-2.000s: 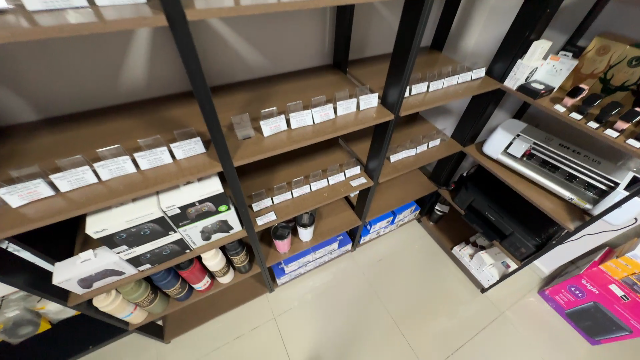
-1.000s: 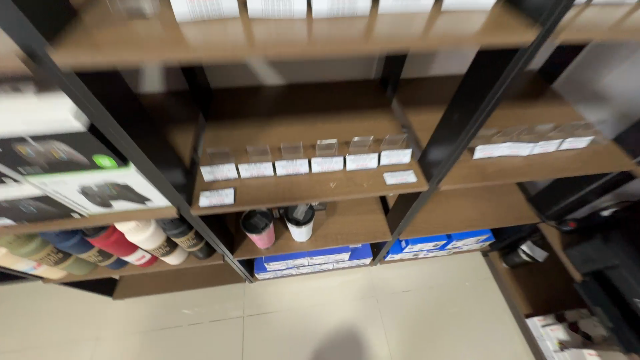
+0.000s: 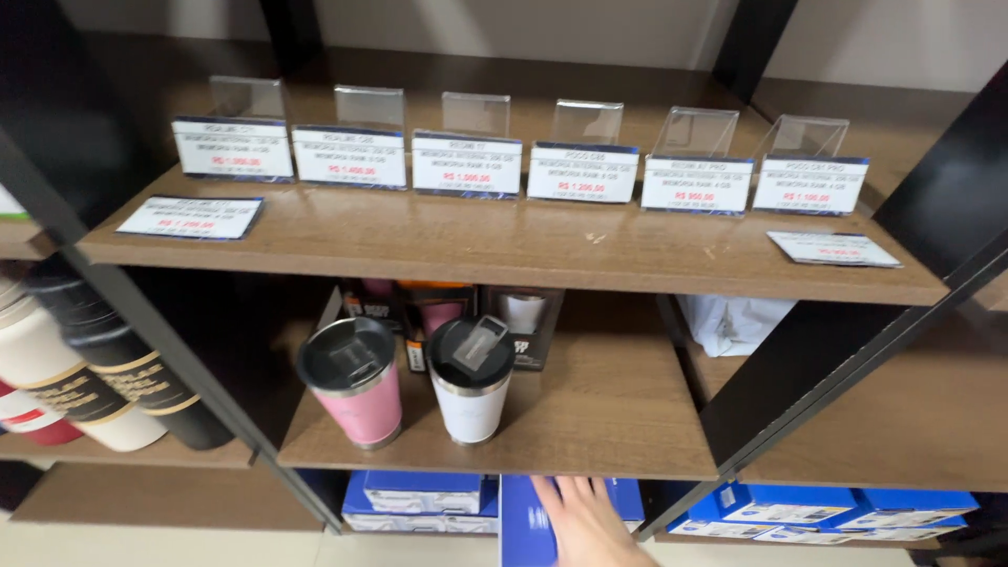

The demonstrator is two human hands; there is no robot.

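Observation:
At the bottom of the head view, one hand, which looks like my left hand [image 3: 587, 520], lies with its fingers spread over a blue box [image 3: 524, 520] just below the shelf edge. Whether it grips the box cannot be told. My other hand is not in view. Left of it, more blue boxes [image 3: 425, 492] are stacked on the lowest level. On the shelf above stand a pink tumbler [image 3: 358, 402] and a white tumbler [image 3: 471, 405], both with black lids, in front of dark packaging boxes [image 3: 539, 335].
Overhead, a brown shelf [image 3: 504, 252] holds clear acrylic stands [image 3: 587, 122] with price cards [image 3: 583, 173]. Dark uprights [image 3: 795, 378] divide the bays. Bottles [image 3: 157, 386] stand at the left, other blue boxes [image 3: 803, 504] lie at the lower right.
The view has moved much closer to the middle bay. A hand has come into view at the bottom, over a blue box; neither earlier frame shows a hand.

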